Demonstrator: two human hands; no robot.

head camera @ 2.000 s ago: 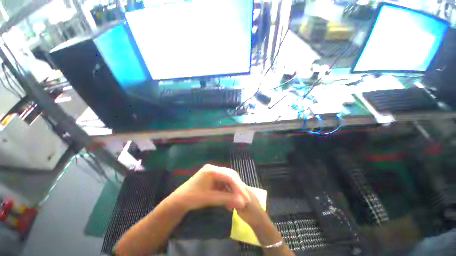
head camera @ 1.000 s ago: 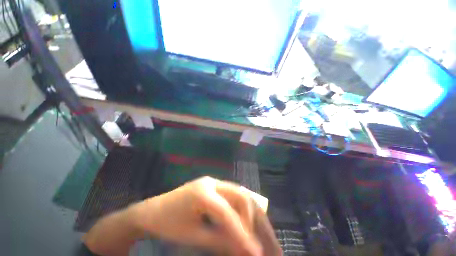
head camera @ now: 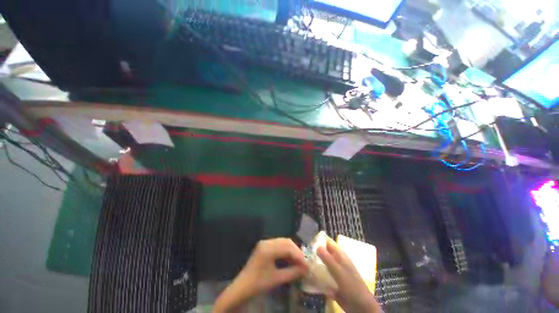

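Note:
My left hand [head camera: 269, 269] and my right hand [head camera: 346, 281] are close together at the lower middle, pinching a crumpled off-white piece [head camera: 317, 272] between them. A small grey flap [head camera: 308, 228] shows just above the piece; whether it is joined to it I cannot tell. A pale yellow sheet [head camera: 365, 260] lies under and beside my right hand, partly covered by it. Black slatted panels [head camera: 138, 244] are stacked at the left, and another slatted strip [head camera: 340, 202] lies behind my hands.
Black panels with silver dots [head camera: 392, 287] lie at the right. A raised shelf edge [head camera: 233, 122] crosses behind, bearing a keyboard [head camera: 276, 52], a mouse [head camera: 387, 82] and blue cables [head camera: 450, 140]. A lit pink-white panel [head camera: 547, 205] shows at the far right.
The view has moved closer and tilted down. My hands, earlier overlapping, now show side by side with the off-white piece visible between them. The lit panel was out of view two seconds ago.

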